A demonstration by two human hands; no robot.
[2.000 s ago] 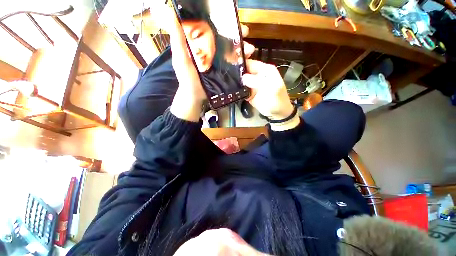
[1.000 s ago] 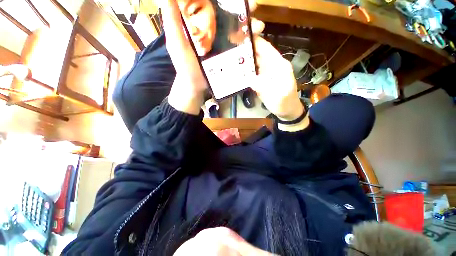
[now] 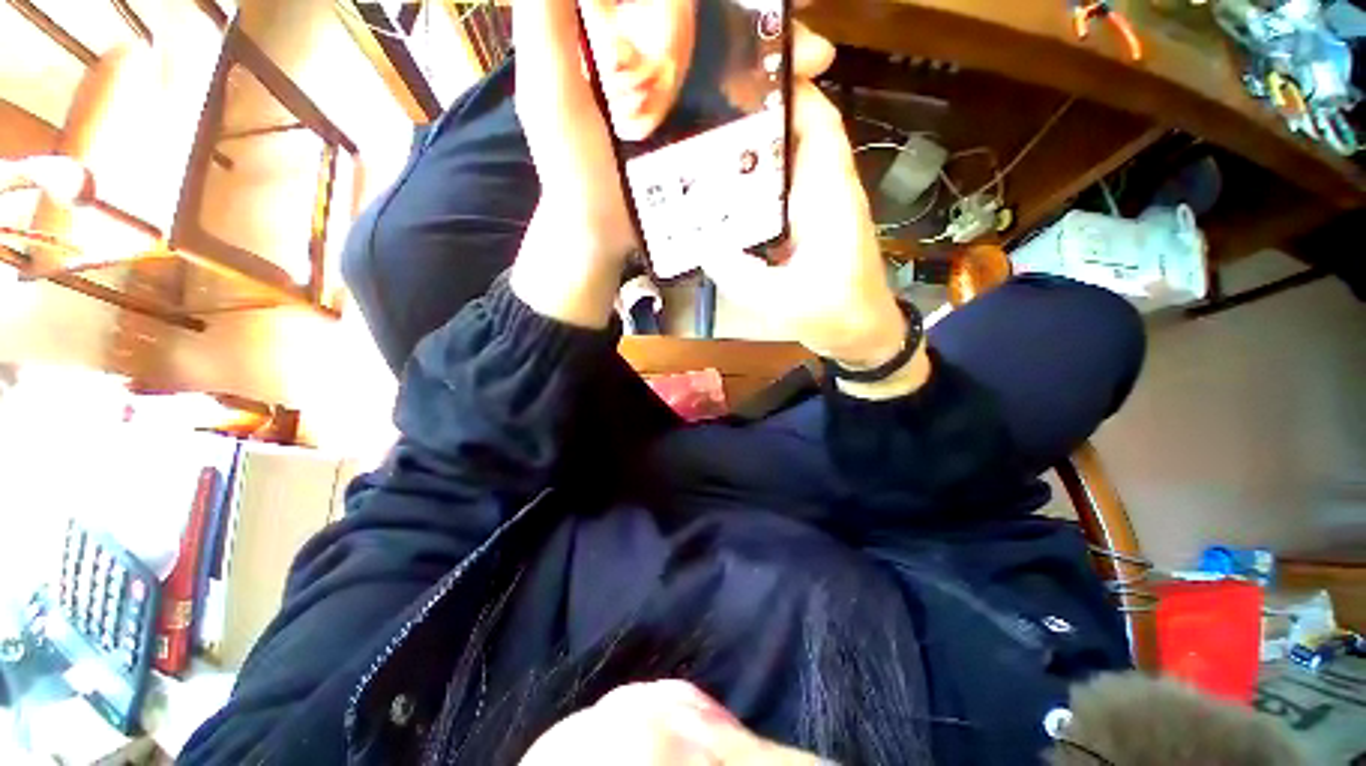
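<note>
A smartphone (image 3: 697, 142) with a dark rim is held up above the lap and cut off by the top edge. Its screen shows a face above and a white panel with small icons below. My left hand (image 3: 572, 187) holds the phone's left side, its fingers partly out of the picture. My right hand (image 3: 824, 247) holds the right side, with its thumb over the lower screen edge. A black wristband (image 3: 881, 359) is on my right wrist. Both hands are overexposed.
A wooden table (image 3: 974, 38) crosses the top right, with orange-handled pliers (image 3: 1106, 27). A white box (image 3: 1101, 258) and cables are beneath. A wooden chair (image 3: 225, 270) stands left. A keypad device (image 3: 102, 606) and upright books (image 3: 187, 569) are lower left; a red bag or bin (image 3: 1210, 636) is lower right.
The phone and both hands have shifted slightly right and up in view. The screen's lower part changed from dark with icons to a white panel. My right thumb has moved onto the lower screen.
</note>
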